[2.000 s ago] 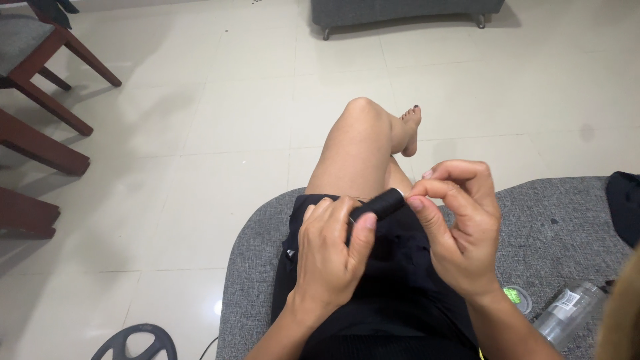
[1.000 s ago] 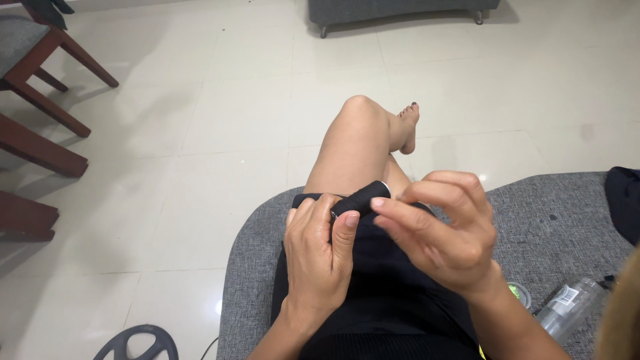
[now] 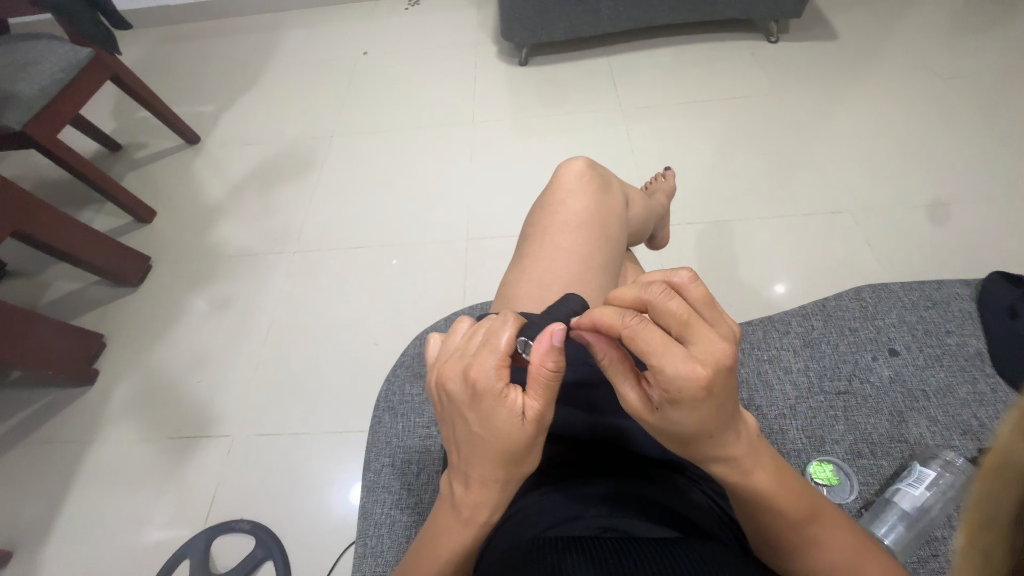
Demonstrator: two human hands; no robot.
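A black cylindrical roll, perhaps a spool of thread, is held above the lap in my left hand, between the thumb and curled fingers. A small light, shiny piece shows at its lower left end. My right hand is beside its right side, thumb and index fingertip pinched together close to my left thumb. Whether a thread lies between those fingertips is too small to tell. Black clothing covers the lap under both hands.
Grey sofa seat surrounds the lap. At the right lie a clear plastic container, a round lid with green pieces and black fabric. Wooden chairs stand left; a dark spoked wheel-like object is at the lower left.
The black roll has turned in my left hand, so its shiny end now faces lower left. My right hand has moved from over the roll to its right side, with the fingertips pinched.
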